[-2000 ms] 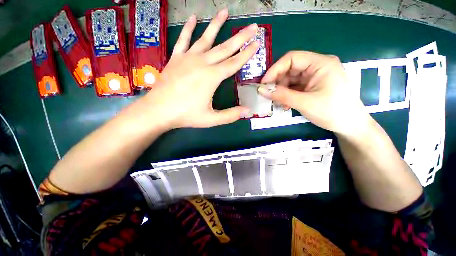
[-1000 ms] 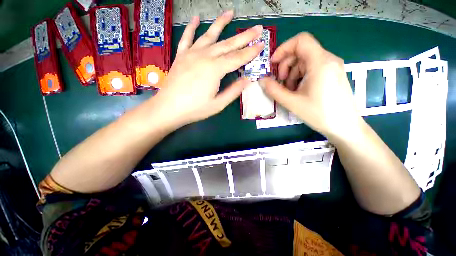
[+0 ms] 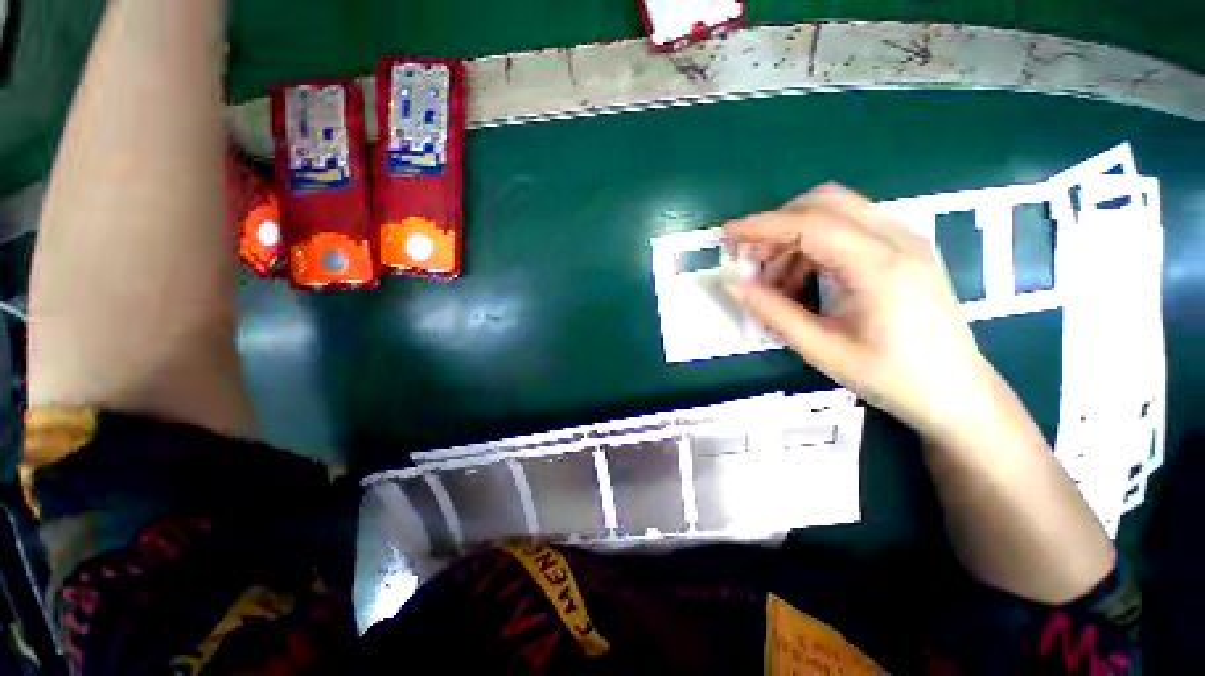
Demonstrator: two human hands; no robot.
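Observation:
My right hand [image 3: 859, 284] is over the partly used label strip [image 3: 707, 330], thumb and forefinger close together at a pale label near its left end. The fingertips blur into the label, so I cannot tell whether they grip it. The strip lies flat, and my fingers hide part of it. My left forearm [image 3: 132, 251] reaches up past the top left edge, and the left hand is out of the picture. A red unit with a white lower part [image 3: 693, 16] lies beyond the pale rail, cut off by the top edge.
Two red units with orange ends [image 3: 420, 172] stand side by side at upper left, and another [image 3: 262, 231] is partly behind my forearm. A stack of label strips [image 3: 648, 482] lies nearest my body. Waste strips [image 3: 1110, 330] are piled at far right. The pale rail [image 3: 846, 56] crosses behind.
My left hand has left the central unit and gone out at top left. That unit's spot is bare. My right hand has moved down to the strip. A white-ended unit now shows beyond the rail.

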